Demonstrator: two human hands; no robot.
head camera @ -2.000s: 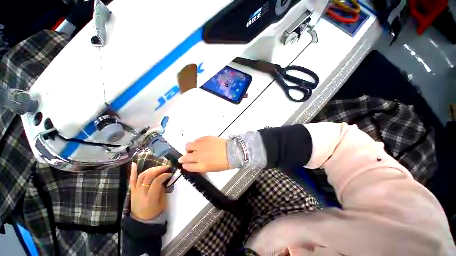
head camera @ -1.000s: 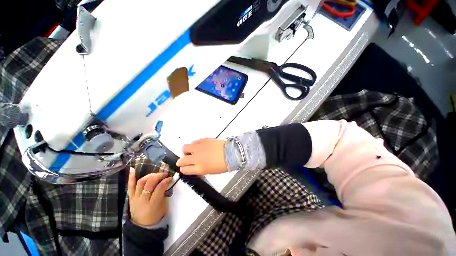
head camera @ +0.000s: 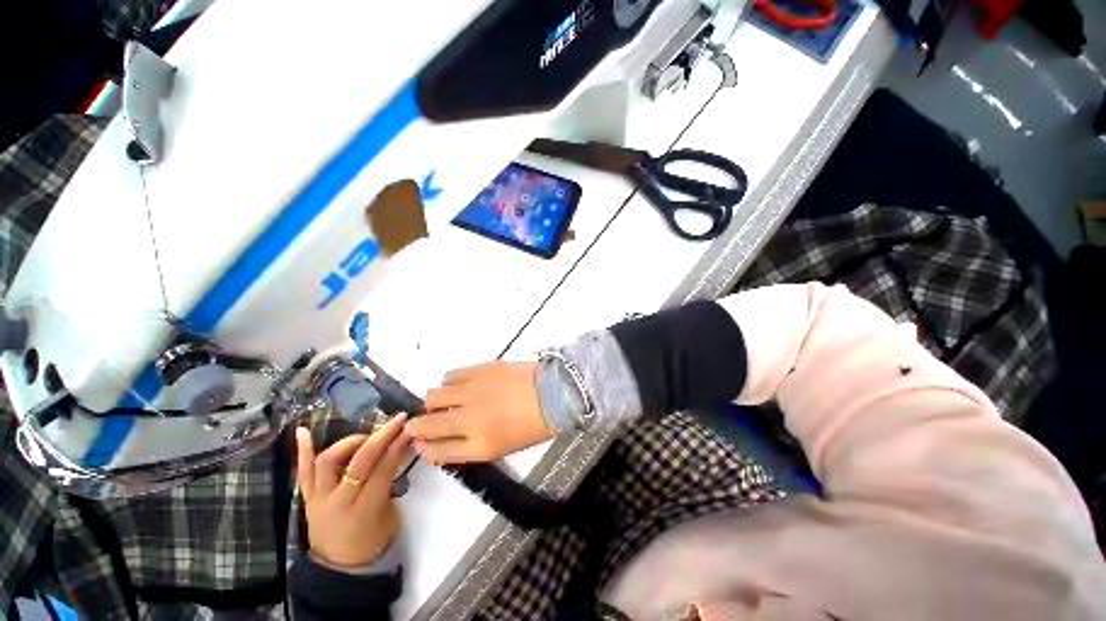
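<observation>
A black binding strip (head camera: 509, 495) runs from the needle area across the white table to its front edge and down to the lap. My right hand (head camera: 480, 414) pinches the strip near the presser foot. My left hand (head camera: 349, 495) lies on plaid cloth (head camera: 204, 519) just left of it, its fingertips close to my right fingertips. The cloth edge under the left fingers is mostly hidden. A greyish-blue piece (head camera: 352, 394) sits beside the foot of the white sewing machine (head camera: 279, 158).
Black-handled shears (head camera: 691, 191) and a lit smartphone (head camera: 522, 208) lie on the table. A brown cardboard piece (head camera: 397, 217) is on the machine. Red-orange loops (head camera: 796, 12) show at the far end. More plaid cloth (head camera: 904, 273) lies at right.
The view has shifted, so the machine, phone and shears appear further left. My fingertips have drawn together by the foot, and the plaid edge between them shows less.
</observation>
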